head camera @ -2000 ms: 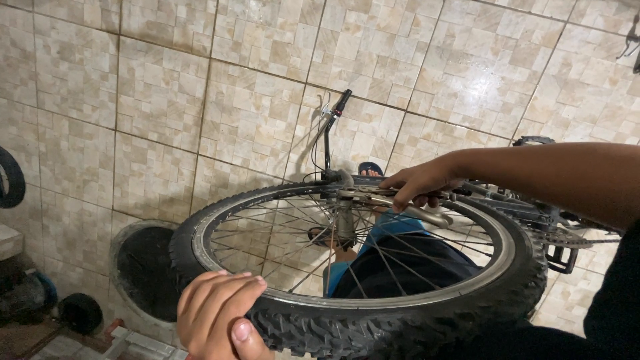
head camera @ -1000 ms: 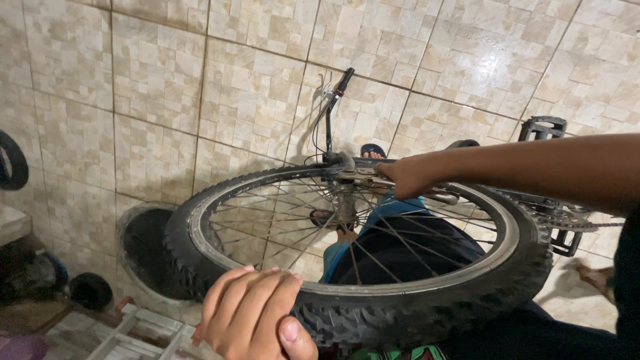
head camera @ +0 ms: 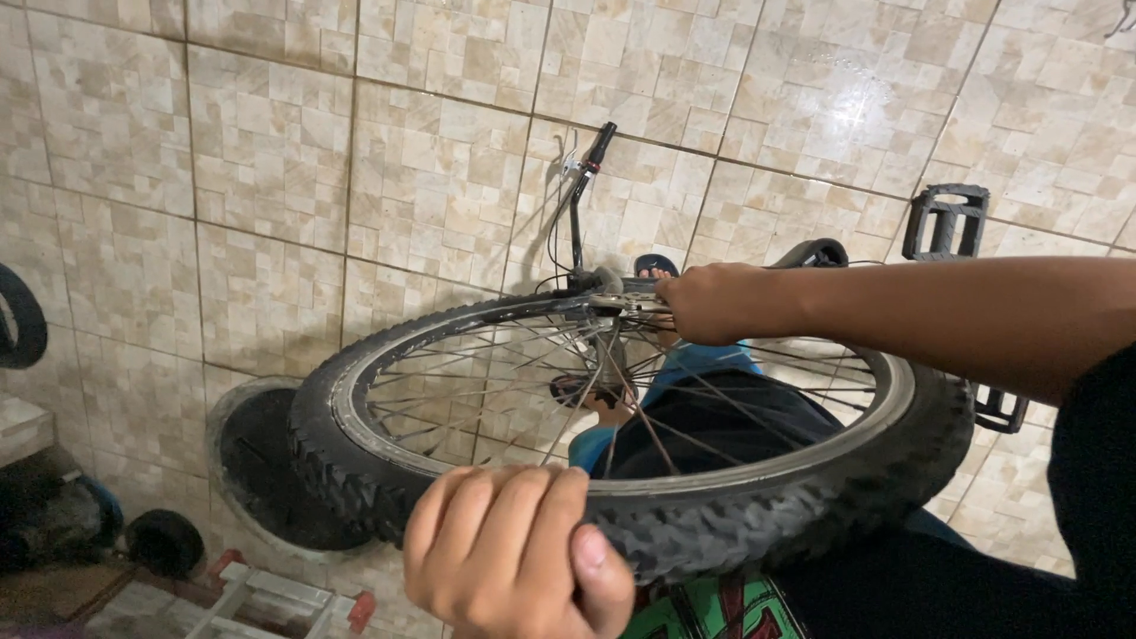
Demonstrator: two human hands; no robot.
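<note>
A bicycle wheel with a knobby black tire lies tilted across the middle. My left hand is curled over the tire and rim at the near side. My right hand grips a metal hand tool, which looks like locking pliers, near the wheel's axle at the far side. Its jaws are beside the hub; the exact contact is hidden. Thin spokes run from the hub to the rim. Beyond the wheel, a handlebar grip with brake lever and cables sticks out over the tiled floor.
A bicycle pedal is at the right, past my forearm. Below the wheel are my dark-clad leg and sandaled feet. A round black object lies on the floor at the left. A stepladder with red feet stands at the lower left, near a small black wheel.
My right hand, whose fingers were more spread over the tool two seconds ago, is now closed more tightly by the axle. My left hand has stayed on the tire.
</note>
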